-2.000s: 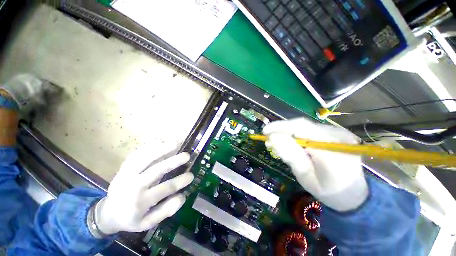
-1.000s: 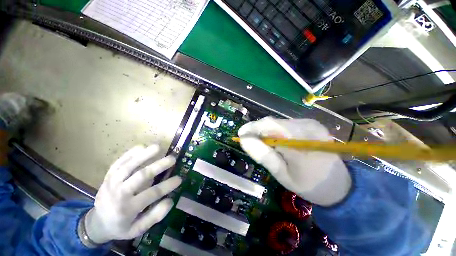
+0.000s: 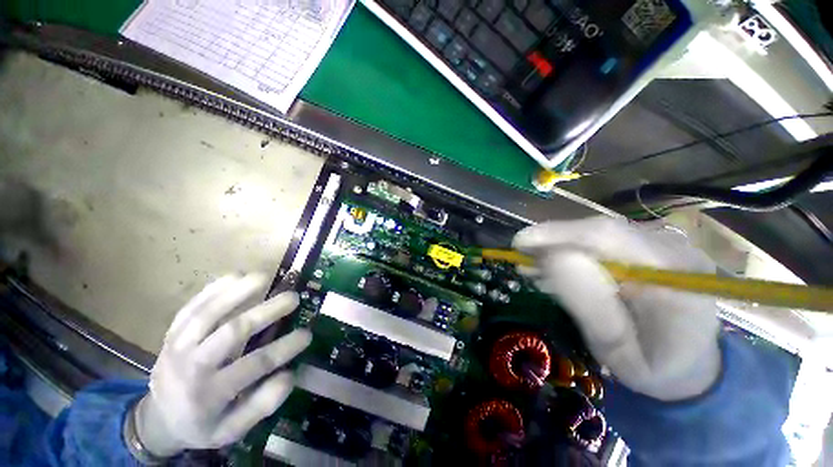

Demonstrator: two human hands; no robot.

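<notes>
A green populated circuit board (image 3: pixel 365 264) lies in its carrier in front of me, with silver heatsink bars (image 3: pixel 388 326), copper-red toroidal inductors (image 3: pixel 520 360) and a yellow transformer (image 3: pixel 446 256). My white-gloved right hand (image 3: pixel 630 301) holds a yellow stick (image 3: pixel 680 280) between thumb and fingers. The stick's tip is just right of the transformer; whether it touches the board I cannot tell. My white-gloved left hand (image 3: pixel 224 365) rests with spread fingers at the board's left carrier edge and holds nothing.
A pale surface (image 3: pixel 155 201) lies left of the carrier, beside a chain rail (image 3: pixel 219 109). Behind are a green mat (image 3: pixel 402 109), a printed paper sheet (image 3: pixel 242 41) and a keyboard-like device (image 3: pixel 548 68). A black cable (image 3: pixel 731 195) runs at right.
The view has shifted, so the board and mat sit further left. My right hand and the stick's tip have moved right along the board, uncovering the yellow transformer. The other person's gloved hand has left view.
</notes>
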